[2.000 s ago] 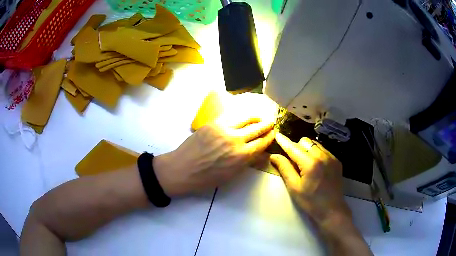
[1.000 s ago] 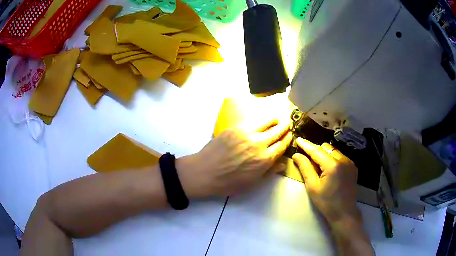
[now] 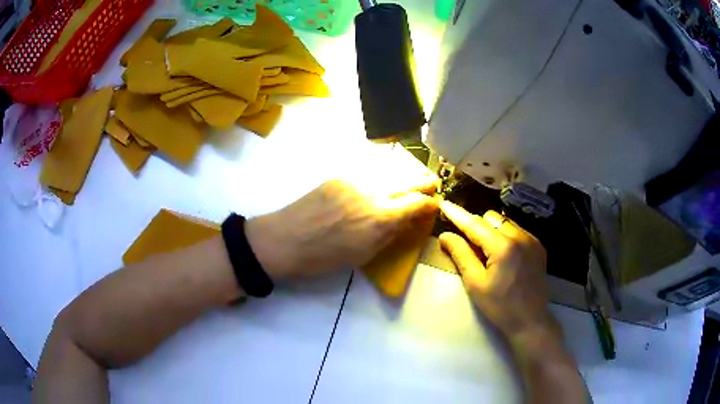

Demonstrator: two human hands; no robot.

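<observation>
A mustard-yellow fabric piece (image 3: 397,256) lies under my left hand, its corner pointing towards me. My left hand (image 3: 355,221) holds it, with the fingertips in the bright glare at the needle area (image 3: 446,177). My right hand (image 3: 497,260) has its index fingertip at the fabric's edge by the needle, thumb apart; whether it grips the fabric cannot be told. The white sewing machine head (image 3: 553,102) stands over the needle area. Glare hides the fabric's far part.
A pile of mustard pieces (image 3: 213,71) lies at upper left, beside a red basket (image 3: 87,47) and a green basket (image 3: 308,12). Another piece (image 3: 170,237) lies beyond my left forearm. A black lamp (image 3: 387,71) hangs behind the needle. Green-ended snips (image 3: 604,335) lie at right.
The fabric under my left hand has turned; its corner now shows on the near side instead of the far left. My left hand has shifted slightly. The camera view has also shifted.
</observation>
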